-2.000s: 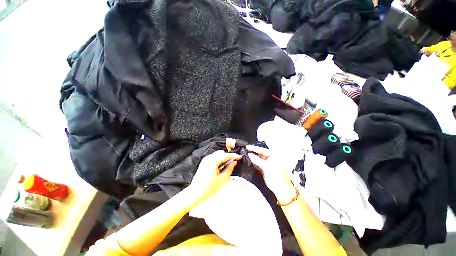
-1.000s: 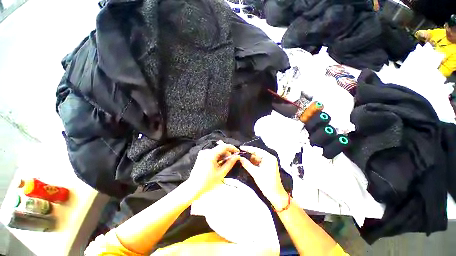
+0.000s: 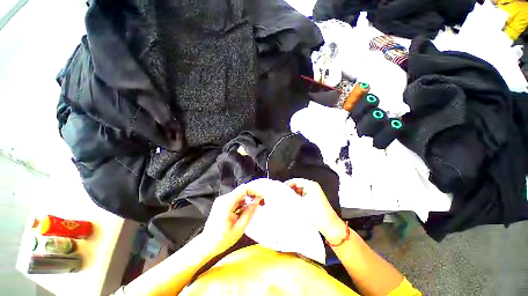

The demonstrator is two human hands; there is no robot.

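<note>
The white shaped piece (image 3: pixel 286 222) lies over my lap, between my hands, its lower edge against my yellow clothing. My left hand (image 3: pixel 228 215) is closed at its left upper edge; a small reddish spot shows at the fingertips, too small to name. My right hand (image 3: pixel 317 209), with a red cord at the wrist, pinches its upper right edge. The black garment (image 3: pixel 304 159) lies just beyond the hands, with a thin pale curved line on it, thread or stitching. No needle can be made out.
A large black garment pile (image 3: pixel 214 87) fills the left and centre. Black thread cones (image 3: pixel 387 134) and an orange-brown cone (image 3: pixel 355 97) stand on crumpled white cloth (image 3: pixel 382 179). Another black garment pile (image 3: pixel 463 133) lies right. A red bottle or cone (image 3: pixel 69 227) is on a side stand.
My hands have moved down and slightly apart, from the black garment to the white piece, which now reaches up between them. The pale curved line is now exposed. The view has shifted downward.
</note>
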